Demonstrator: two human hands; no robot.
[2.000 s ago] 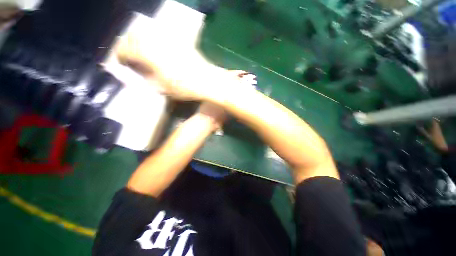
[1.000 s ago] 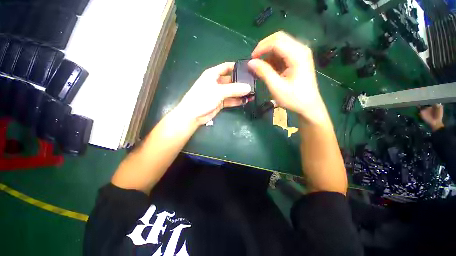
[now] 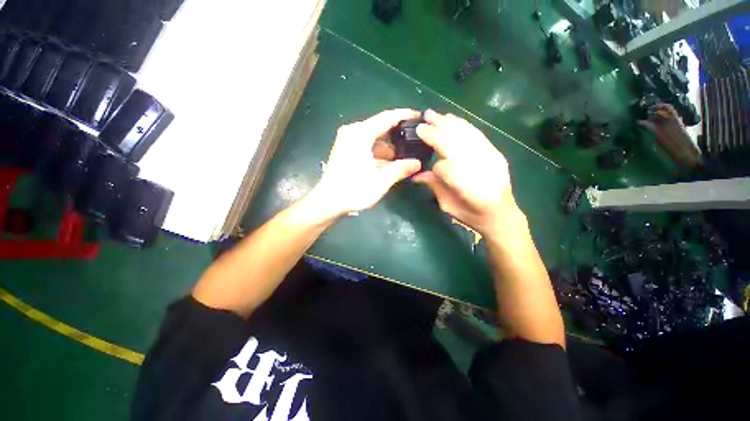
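Note:
A small black adapter housing (image 3: 411, 140) is held above the green bench, between both hands. My left hand (image 3: 358, 164) holds its left side, with the thumb at the lower edge. My right hand (image 3: 469, 168) grips its right side, with fingers at the top and lower right. The fingers hide much of the housing, and its inside cannot be seen. A yellowish scrap (image 3: 467, 230) lies on the bench, partly hidden under my right wrist.
A white-topped board stack (image 3: 238, 74) with rows of black shells (image 3: 140, 125) stands at left. Black units (image 3: 576, 131) lie on the green belt. A pale post (image 3: 674, 195) and a black heap (image 3: 650, 279) are at right. A red stool (image 3: 49, 247) is at lower left.
My right hand has come down and closed around the housing's right side. The housing has turned and is more covered by fingers. Another person's hand has moved up to the black units at upper right.

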